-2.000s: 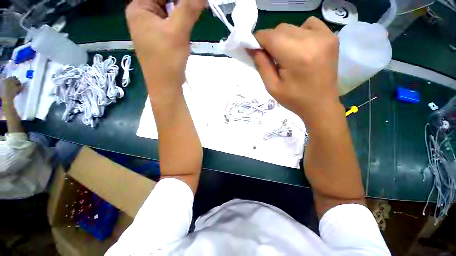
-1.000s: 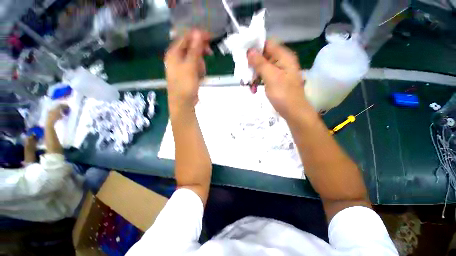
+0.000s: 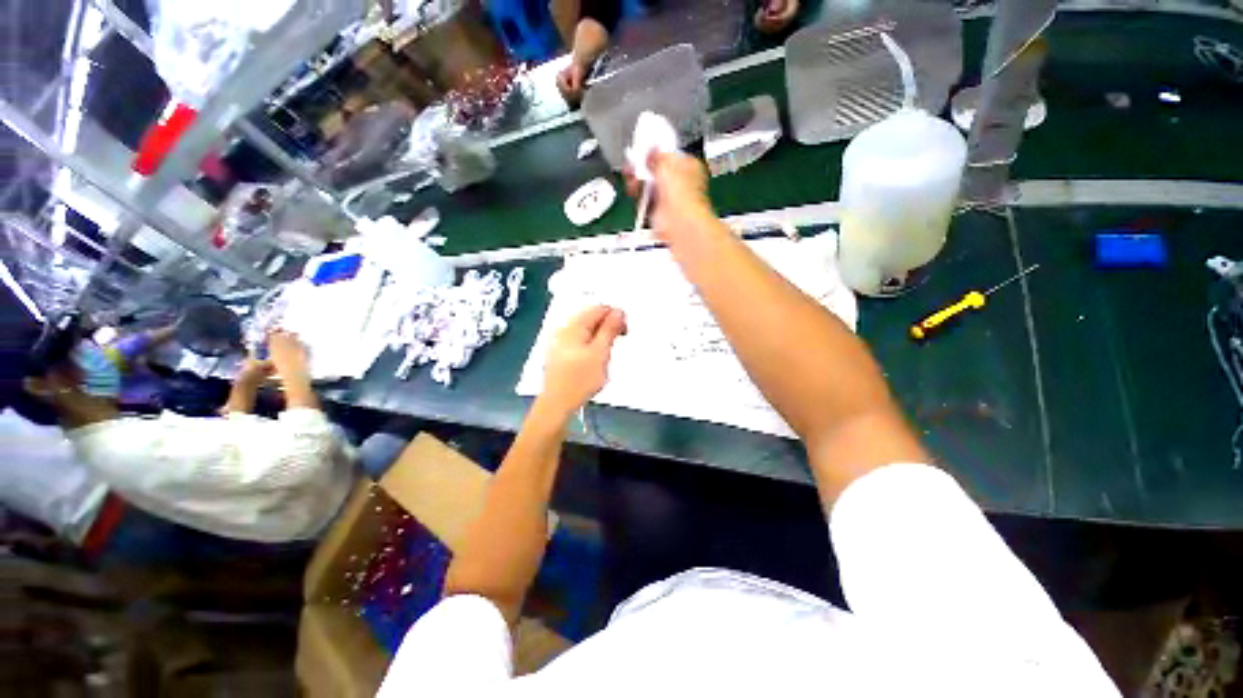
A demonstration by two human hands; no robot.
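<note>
My right hand [image 3: 673, 191] is stretched forward over the bench and grips a crumpled white cloth [image 3: 654, 134], with a short stretch of white cord below it. My left hand [image 3: 584, 357] is low over the left part of the white sheet [image 3: 634, 389]. Its fingers are closed, and a thin cord end shows below the hand; the grip itself is hidden. Faint loose cables [image 3: 698, 338] lie on the sheet. A tangled pile of white cables [image 3: 453, 325] lies left of the sheet.
A translucent bottle [image 3: 900, 198] stands right of the sheet, beside a yellow screwdriver [image 3: 954, 314]. A blue block [image 3: 1131, 250] lies further right. Grey and white housings [image 3: 646, 98] stand on the line beyond. A neighbour [image 3: 205, 464] works at left. An open carton [image 3: 430, 498] is below.
The view has swung left and up. My left hand has come down and back towards the sheet's near edge. My right hand has reached forward with the cloth, and the hands are further apart.
</note>
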